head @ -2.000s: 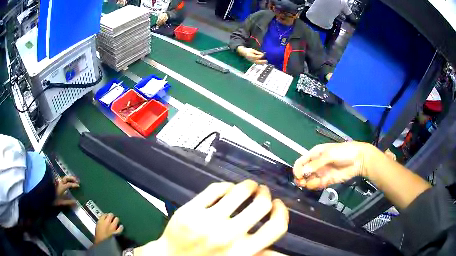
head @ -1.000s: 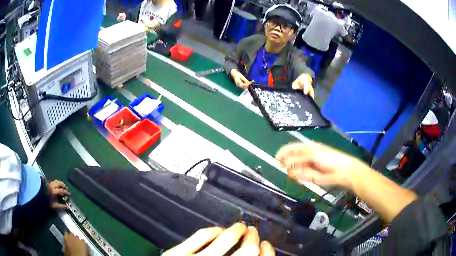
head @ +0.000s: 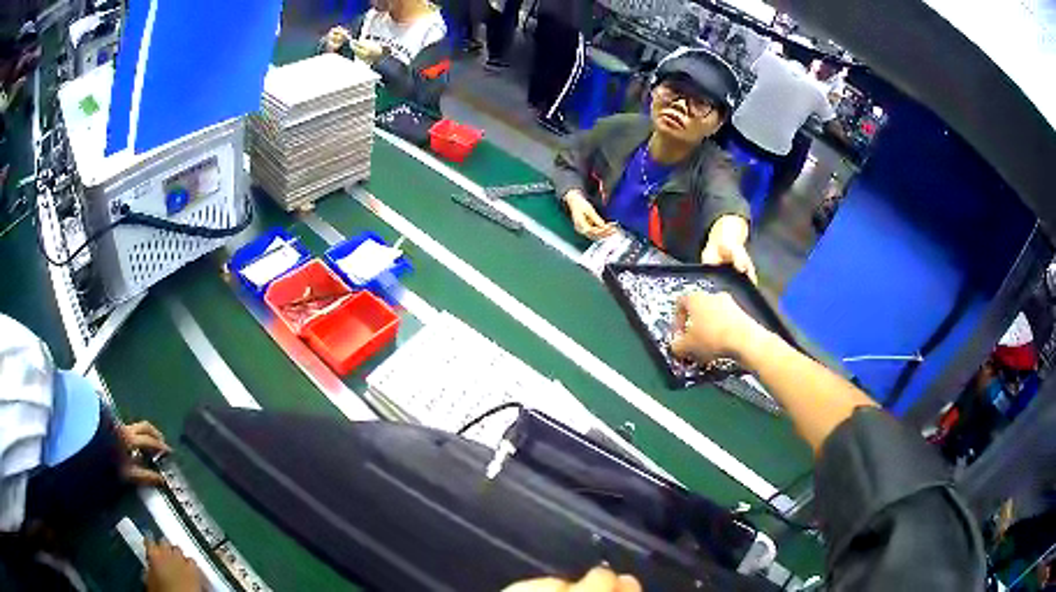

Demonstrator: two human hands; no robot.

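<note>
A black shallow tray (head: 759,303) with scattered small pale parts (head: 658,298) is held out over the green line by a coworker, whose hand is on its far edge. My right hand (head: 709,327) reaches across the line with its fingers bent down over the parts. Its fingertips are too small and unclear to show whether they hold anything. My left hand (head: 573,582) is at the bottom edge, by the top of the black monitor back (head: 405,486). It is mostly cut off, so its grip is hidden.
Red bins (head: 353,332) and blue bins (head: 365,261) sit beyond the monitor, beside stacked white sheets (head: 463,387). A tall pale stack (head: 310,133) and a white machine (head: 168,220) stand at the left. Another worker's hands (head: 141,445) are at lower left. A blue panel (head: 915,243) stands right.
The coworker has lifted the black tray and brought it nearer over the line. My right hand has moved from beside the monitor to over the tray. My left hand has dropped mostly out of view.
</note>
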